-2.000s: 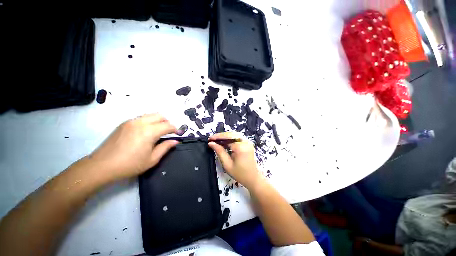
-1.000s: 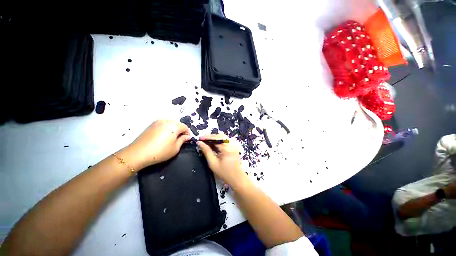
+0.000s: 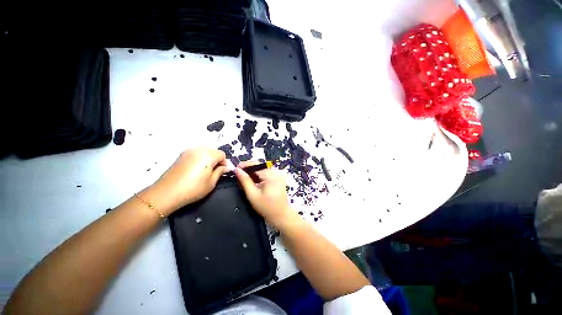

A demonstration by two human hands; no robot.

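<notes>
A black tablet case (image 3: 223, 246) lies at the table's near edge, its long sides running away from me, with small light holes in its panel. My left hand (image 3: 196, 175) grips its far edge near the middle. My right hand (image 3: 266, 189) holds a slim dark trimming knife (image 3: 257, 167) with a yellow end, pencil-like, at the case's far edge beside my left fingertips. The knife's tip and the worked edge are hidden by the fingers.
Black trimming scrap (image 3: 280, 151) is heaped just beyond my hands, with nippers (image 3: 333, 146) to its right. A short case stack (image 3: 278, 71) stands behind it. Tall case stacks (image 3: 61, 104) stand left and far. Red dotted cloth (image 3: 428, 71) and an orange basket (image 3: 468, 46) are far right.
My left hand has moved right along the far edge, close to my right hand. The knife has swung so its yellow end points slightly upward. The whole view has shifted a little.
</notes>
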